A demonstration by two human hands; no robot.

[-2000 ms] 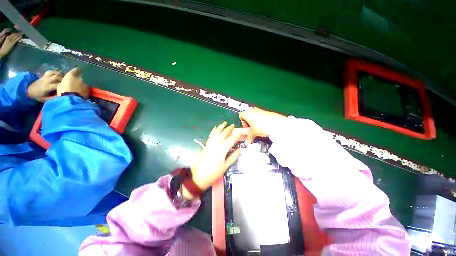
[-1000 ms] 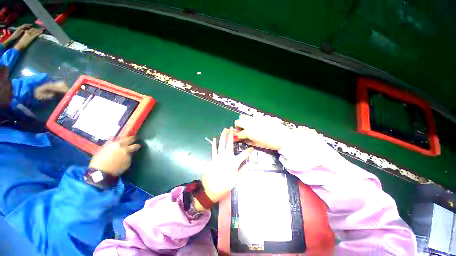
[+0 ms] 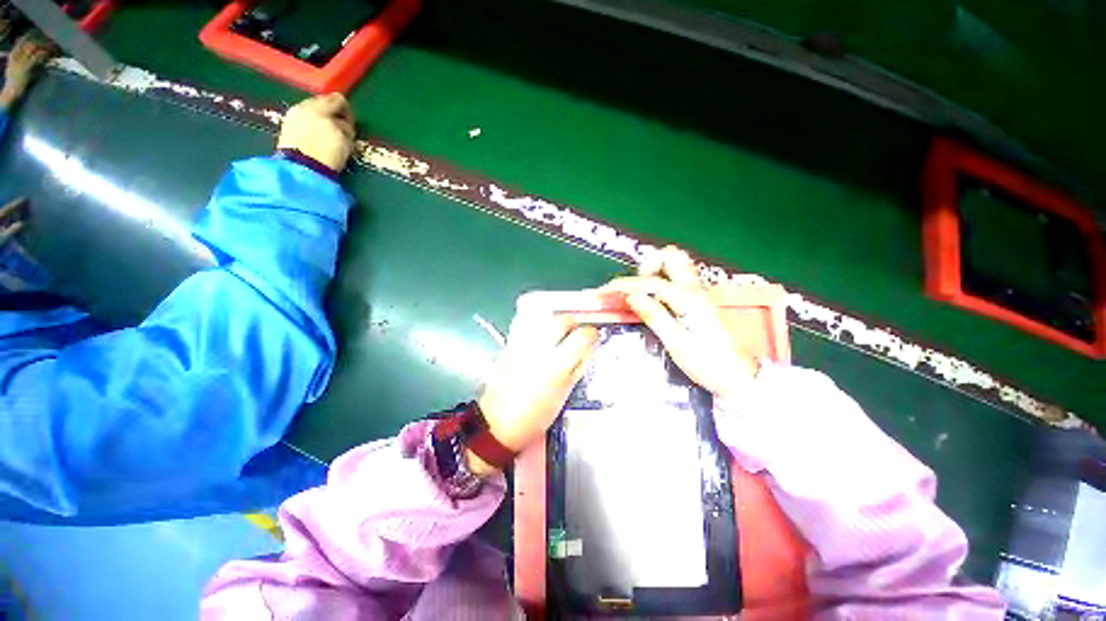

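Note:
An open tablet unit (image 3: 637,485) with a large silver-white rectangle lies in a red-orange foam tray (image 3: 770,522) in front of me. My left hand (image 3: 534,382) rests at the tray's far left corner, fingers bent over the tablet's far end. My right hand (image 3: 685,322) lies over the middle of the far edge, its fingers close to the left hand's. The fingertips hide part of the tablet's far end, and whether either hand pinches a small part cannot be made out. A dark red wrist strap (image 3: 488,439) is on my left wrist.
A co-worker's blue sleeve (image 3: 261,279) reaches across the bench at left, the hand at the worn metal edge (image 3: 546,216). Red trays with tablets stand on the green conveyor, one at upper left (image 3: 318,70) and one at right (image 3: 946,231). White sheets (image 3: 1088,534) lie at lower right.
My right hand has turned, its fingers now over the tray's far edge, baring the far right corner. The co-worker's tray has moved from the bench to the conveyor.

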